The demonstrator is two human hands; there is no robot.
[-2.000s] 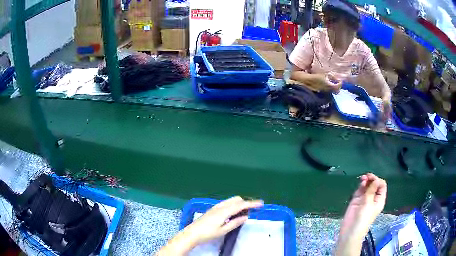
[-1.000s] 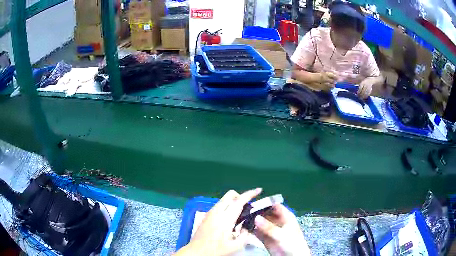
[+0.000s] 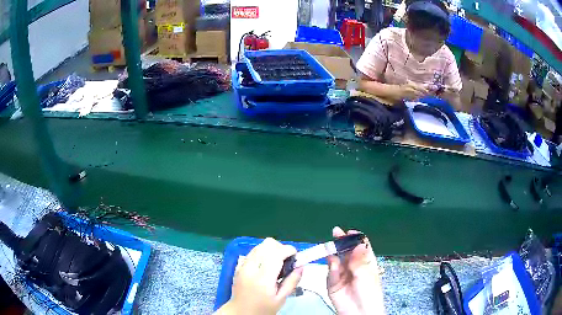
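Observation:
My left hand grips the dark left end of a short strip piece, black at both ends with a pale, whitish middle. My right hand holds its black right end between thumb and fingers. The piece is tilted slightly up to the right, above the blue work tray with its white lining. My hands cover much of the tray. Whether fine wires hang from the piece I cannot tell.
A blue parts tray heaped with black arcs is at left. A black cable coil and a bagged tray are at right. The green belt carries several black arcs. Opposite, a person works behind stacked blue trays.
From two seconds ago, my right hand has come from the right to the work tray. The pale-middled piece is now stretched between both hands, its black right end showing.

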